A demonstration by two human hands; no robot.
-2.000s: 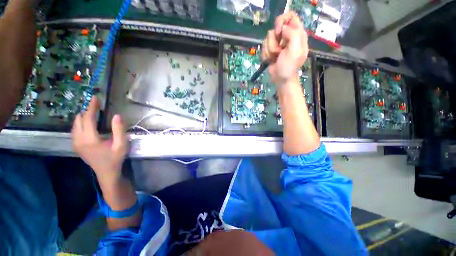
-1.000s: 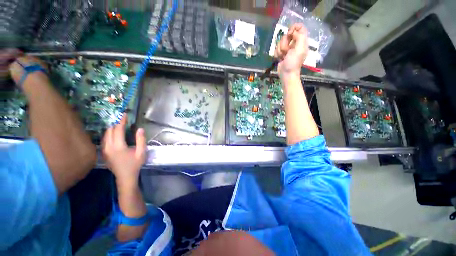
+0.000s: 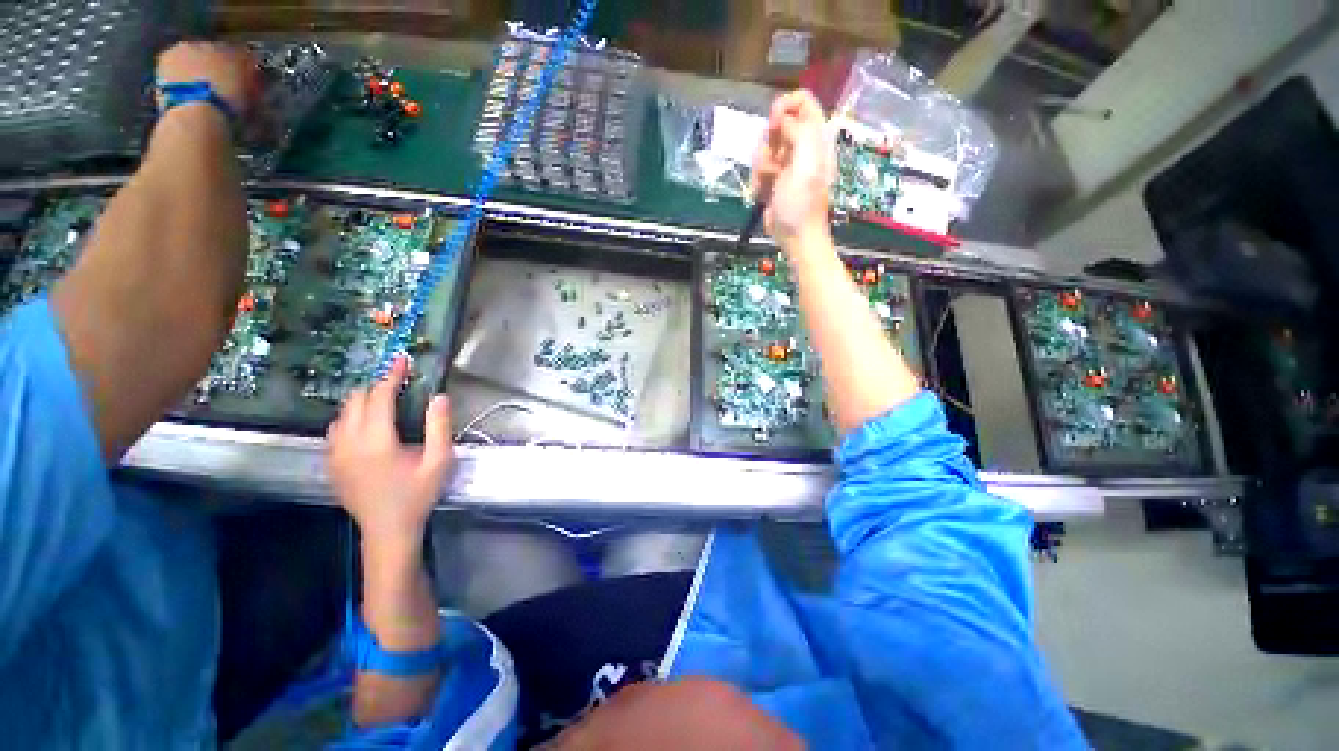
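Observation:
My right hand (image 3: 797, 169) is closed around a slim dark tool (image 3: 753, 223), its tip pointing down at the back edge of the middle carrier (image 3: 702, 352). That carrier holds green circuit boards (image 3: 761, 385) with orange parts; my forearm covers some of them. My left hand (image 3: 388, 452) rests with fingers apart at the metal rail (image 3: 588, 481), its fingertips at the front edge of the left carrier (image 3: 458, 316). It holds nothing that I can see. A blue wrist strap (image 3: 400, 657) is on my left wrist.
Small dark-green bits (image 3: 585, 364) lie in the gap between carriers. A blue coiled cord (image 3: 492, 169) hangs across the left carrier. Another carrier (image 3: 1046, 385) stands right. Behind are a parts tray (image 3: 565, 118) and plastic bag (image 3: 962, 125). A person's arm (image 3: 162, 279) reaches in from the left.
The view has shifted, showing more behind the line. My right hand and the tool have moved from over the middle carrier's boards to its back edge. The other person's arm has reached farther back.

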